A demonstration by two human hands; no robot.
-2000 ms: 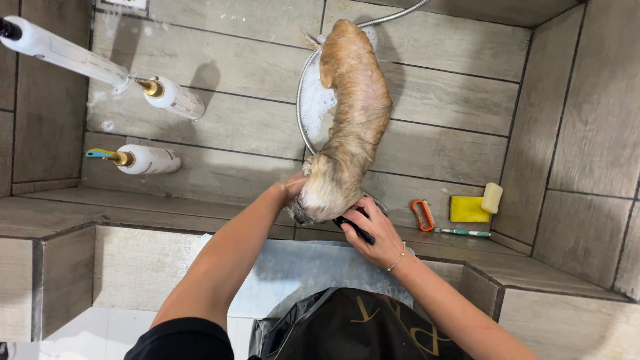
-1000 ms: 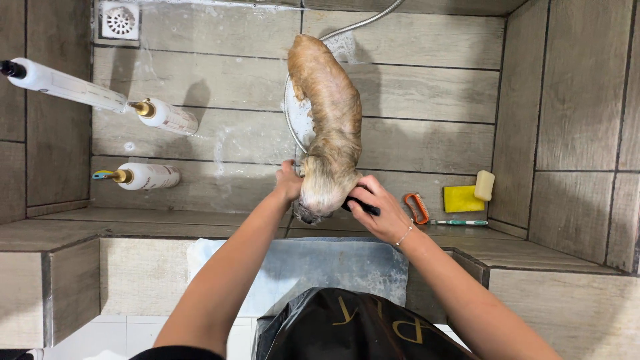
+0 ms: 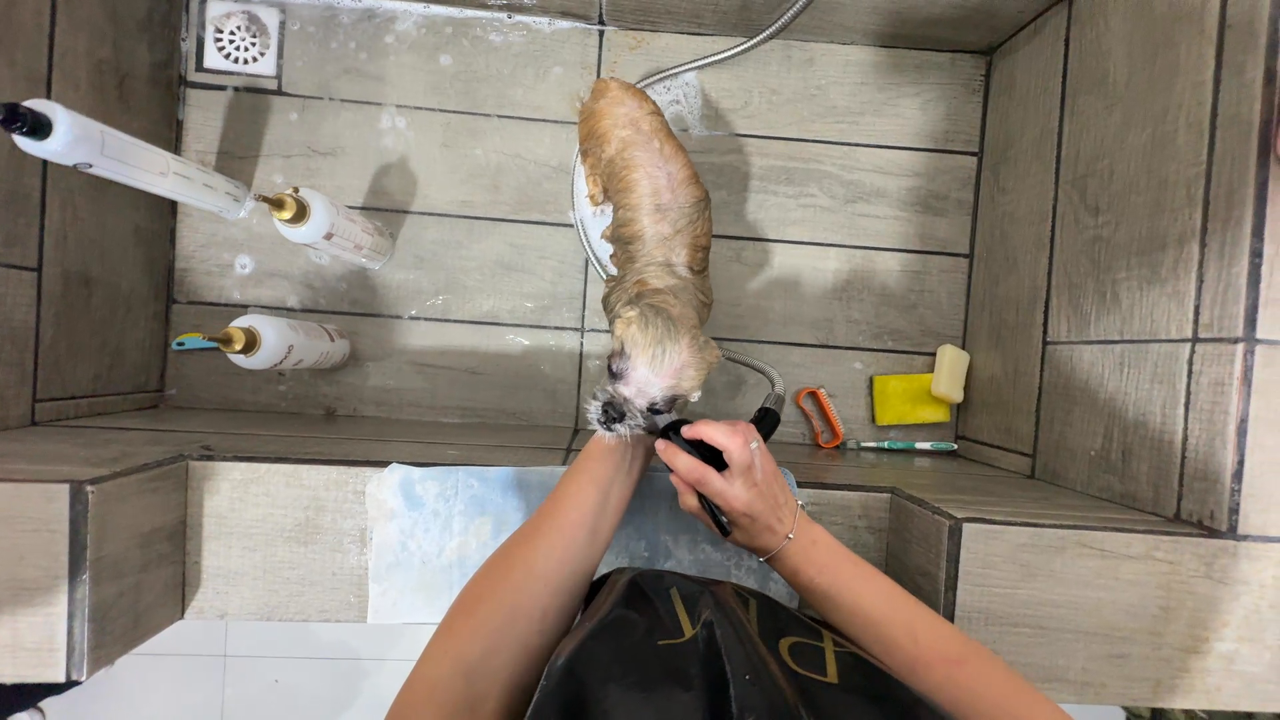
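Note:
A small wet dog [image 3: 655,220] with tan fur stands in the tiled wash basin, its whitish head turned up toward me. My right hand [image 3: 735,480] is closed round a black shower head [image 3: 700,450], held against the side of the dog's face. From its handle a metal shower hose [image 3: 755,365] runs beneath or behind the dog and up to the far wall. My left hand [image 3: 628,440] is under the dog's muzzle, mostly hidden by its head, so its fingers cannot be made out.
At left stand white pump bottles [image 3: 300,342] and a taller white bottle [image 3: 130,155], near a floor drain [image 3: 241,38]. At right lie an orange brush [image 3: 820,417], a yellow sponge [image 3: 908,400], a pale soap bar [image 3: 950,374] and a toothbrush [image 3: 905,446]. A bluish mat [image 3: 450,540] drapes the front ledge.
The dog's head has lifted from a lowered position, so its face now shows. My left hand has gone from the side of its head to beneath the muzzle. The shower head has moved to its face.

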